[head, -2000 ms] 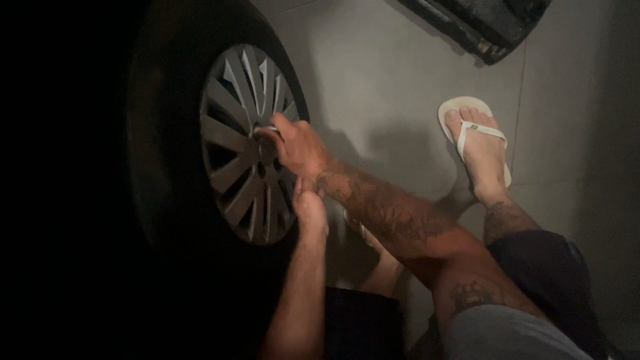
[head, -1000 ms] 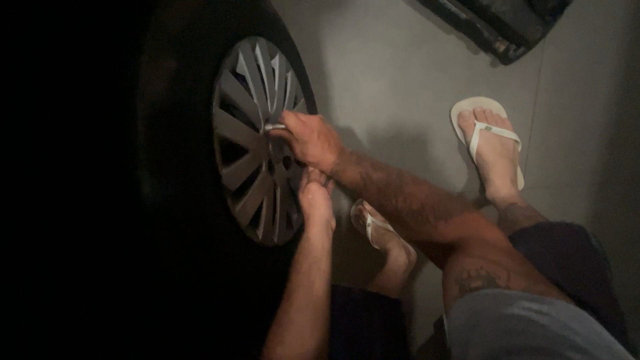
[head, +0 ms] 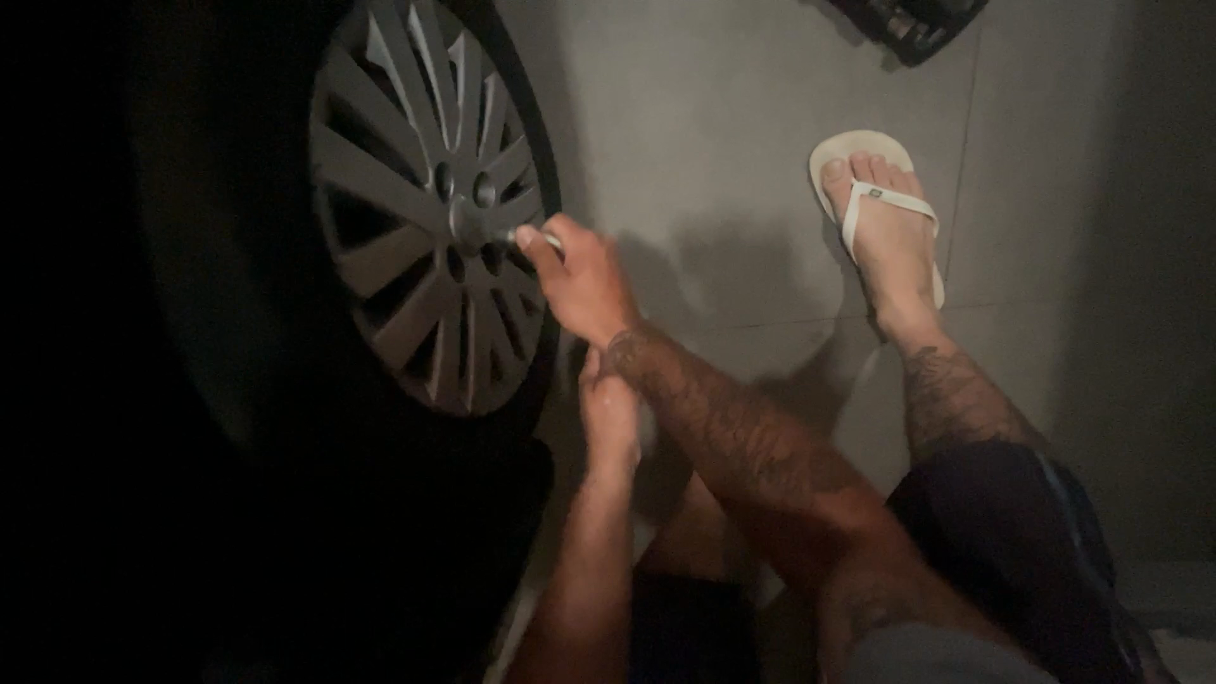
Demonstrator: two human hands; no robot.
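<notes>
A car wheel with a grey multi-spoke wheel cover point(head: 408, 218) fills the left side, its black tyre mostly lost in the dark. My right hand point(head: 587, 275), on the tattooed arm, grips a thin metal tool point(head: 551, 243) between thumb and fingers. Most of that tool is covered by the fingers, so its kind is unclear. The hand is just right of the wheel's hub, level with it. Below, my left hand point(head: 611, 408) is beside and partly behind my right wrist, near the cover's lower right edge. Its fingers are largely hidden, and whether it holds something cannot be told.
My foot in a white flip-flop point(head: 860, 147) rests on the grey tiled floor point(head: 722, 123), right of the wheel. At the top right lies a dark object point(head: 917, 28), perhaps a case, cut off by the frame. Deep shadow covers the left and lower left.
My right hand has shifted outward from the wheel's hub, where it was closer before. The other flip-flop, seen a second ago behind my forearms, is now hidden. The view has shifted slightly.
</notes>
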